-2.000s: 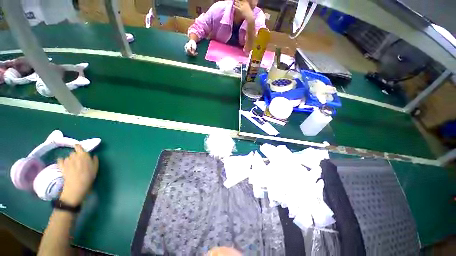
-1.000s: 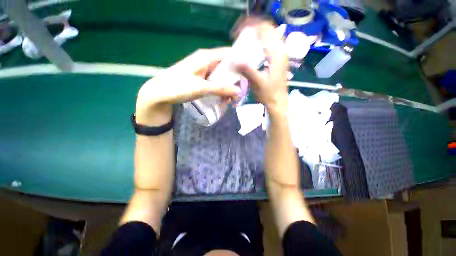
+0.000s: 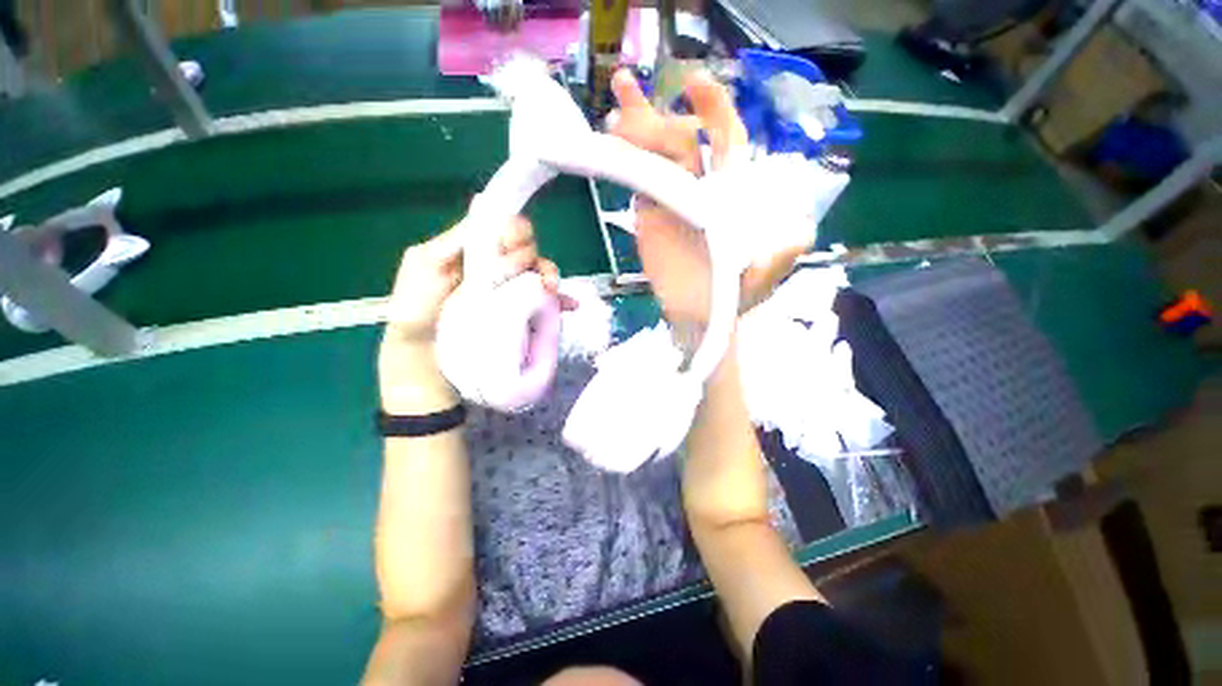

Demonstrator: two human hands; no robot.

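Note:
White and pink cat-ear headphones (image 3: pixel 623 164) are held up above the grey mat in clear plastic (image 3: pixel 576 523), ears up and cups down. My left hand (image 3: pixel 436 275) grips the band just above the ear cup (image 3: pixel 489 355) on the left. My right hand (image 3: pixel 677 248) is behind the band on the right, against the headphones, with some fingers raised. A bright white patch (image 3: pixel 777 194) is at this hand; whether it is the second ear or a cloth I cannot tell. The other ear cup (image 3: pixel 630 409) hangs in front of my right wrist.
White wiping cloths (image 3: pixel 818 375) lie right of the mat, beside dark grey foam sheets (image 3: pixel 985 362). The blue parts tray (image 3: pixel 804 94) and a yellow-and-black can (image 3: pixel 606 40) stand beyond. Another headset (image 3: pixel 94 261) lies on the left. A pink sheet (image 3: pixel 503 40) is across the line.
My left hand has brought the headphones from the left bench to over the mat, and my right hand has joined. Since one second ago they have been turned and opened out to face me.

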